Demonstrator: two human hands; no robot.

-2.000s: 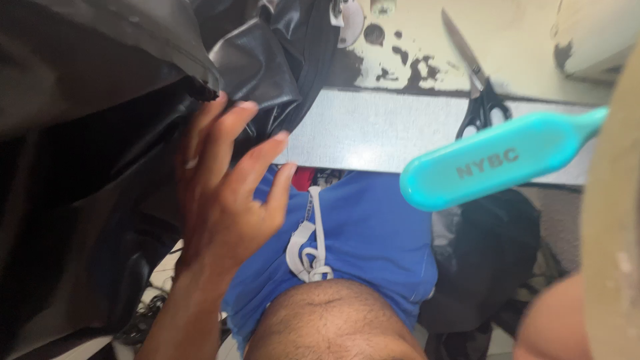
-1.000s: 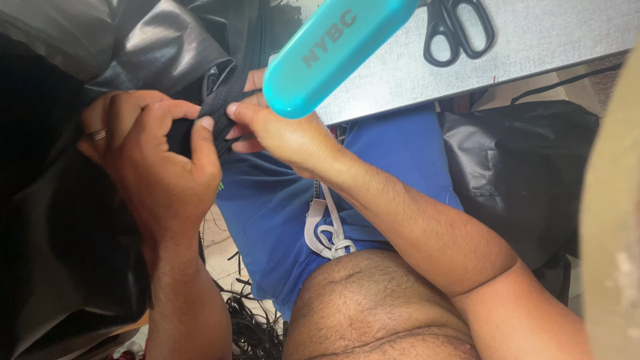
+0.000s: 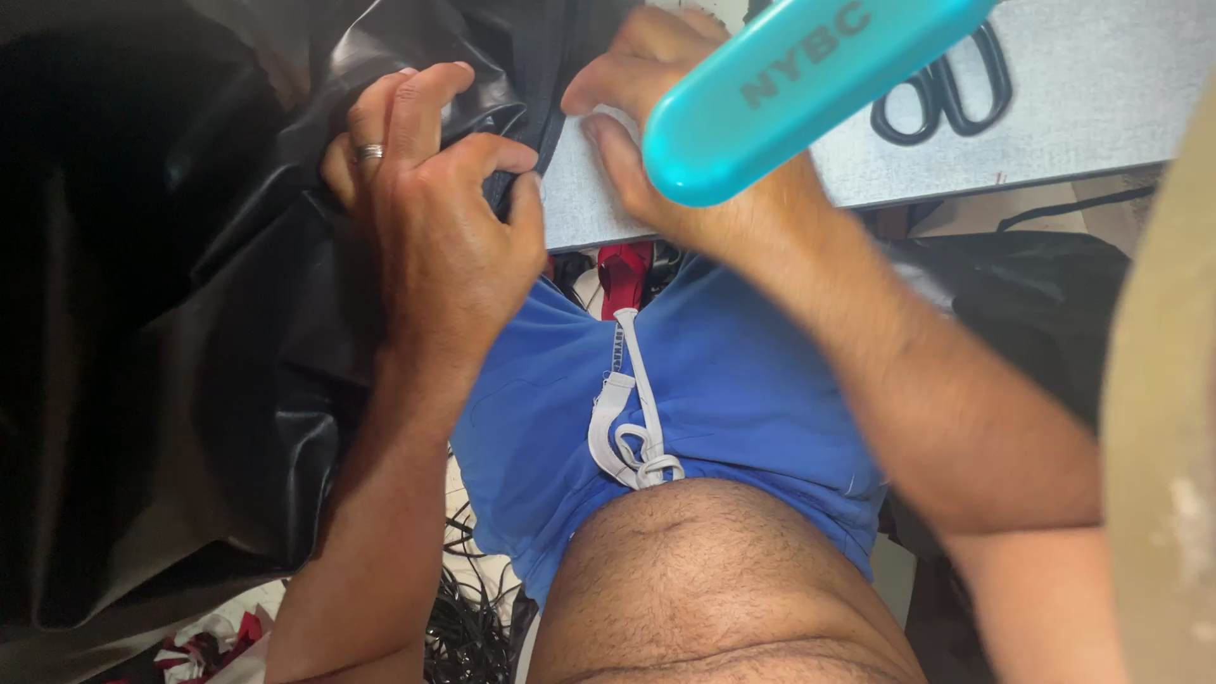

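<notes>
A large sheet of shiny black material (image 3: 180,285) fills the left side of the head view, with a dark seam or band along its right edge. My left hand (image 3: 442,190) grips that edge between thumb and index finger, the other fingers spread over the folds. To its right, my right hand (image 3: 703,142) is over the pale work surface (image 3: 1064,104), thumb and fingers apart, near the edge of the black material. A turquoise handle-like object (image 3: 788,95) bearing letters hangs close to the camera and covers part of this hand.
Black scissor handles (image 3: 940,100) lie on the work surface at right. Dark material (image 3: 1035,285) is below the surface's edge. Thin black strips (image 3: 475,608) and red and white scraps (image 3: 209,646) lie low at left. A blurred tan object (image 3: 1159,380) borders the right side.
One second ago both hands were together at the black material's edge; my right hand has since come away to the right. Two seconds ago only my left hand was at the material, its fingers spread.
</notes>
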